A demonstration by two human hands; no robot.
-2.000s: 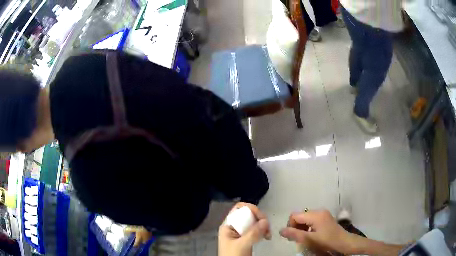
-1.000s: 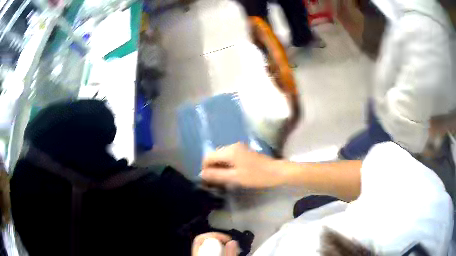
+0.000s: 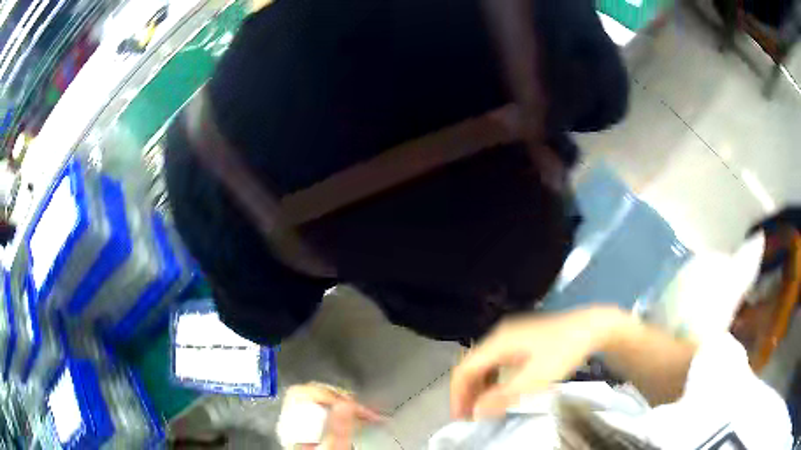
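Note:
My left hand (image 3: 338, 420) is at the bottom edge, left of centre, partly cut off. It is closed around a white product unit (image 3: 300, 423), whose details are blurred. My right hand (image 3: 520, 362) is to its right and a little higher, apart from the unit. Its fingers are curled downward and blurred; no object shows in it, but whether it pinches something thin cannot be told. A white sleeve covers the right arm.
A person in dark clothes with brown straps (image 3: 413, 176) fills the centre, close ahead. Blue-rimmed stacked trays (image 3: 105, 255) stand at the left. A blue-rimmed tray with white contents (image 3: 221, 387) lies nearer. A blue-grey chair seat (image 3: 619, 246) is at the right, on tiled floor.
The view has swung left, so the dark-clothed person now sits centrally and the chair further right. The blue-rimmed trays are back in view. The unit remains in my left hand; my right hand appears lower.

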